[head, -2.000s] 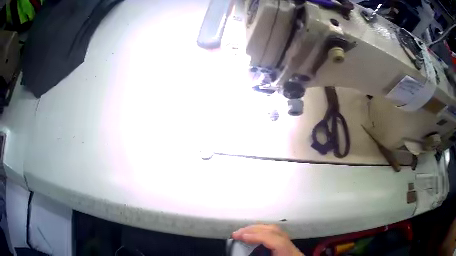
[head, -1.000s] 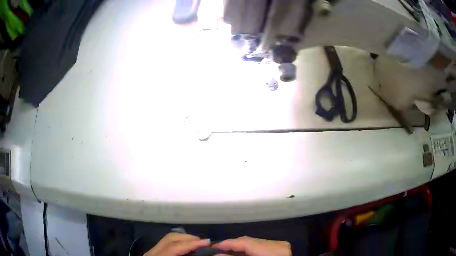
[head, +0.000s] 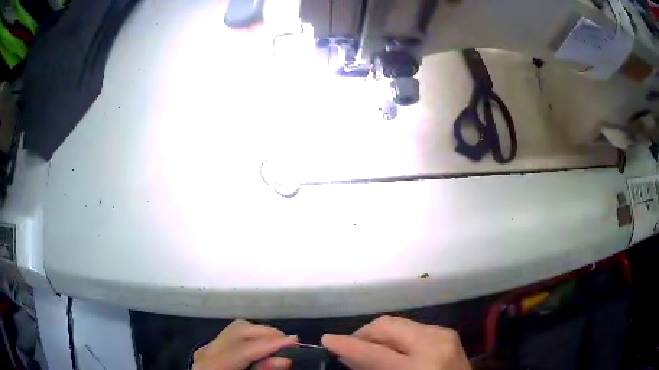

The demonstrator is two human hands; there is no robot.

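My left hand point(head: 242, 348) and my right hand point(head: 405, 344) are at the bottom of the view, just below the table's front edge, both cut off by the picture's rim. They pinch a small dark fabric piece point(head: 309, 355) between them, with a thin light line along its upper edge. The rest of the piece is hidden. The sewing machine head point(head: 383, 25) stands at the top centre. Its needle area is partly lost in glare.
Black-handled shears point(head: 483, 119) lie under the machine arm. A dark grey panel point(head: 61, 79) drapes over the table's point(head: 181, 293) left side. A red basket point(head: 498, 318) with dark, yellow and green things is below the edge at right. White paper point(head: 589, 47) is on the arm.
The view has shifted down and right since two seconds ago. My left hand has come into view, and both hands have risen slightly with the dark piece. The pointed brown tool no longer shows.
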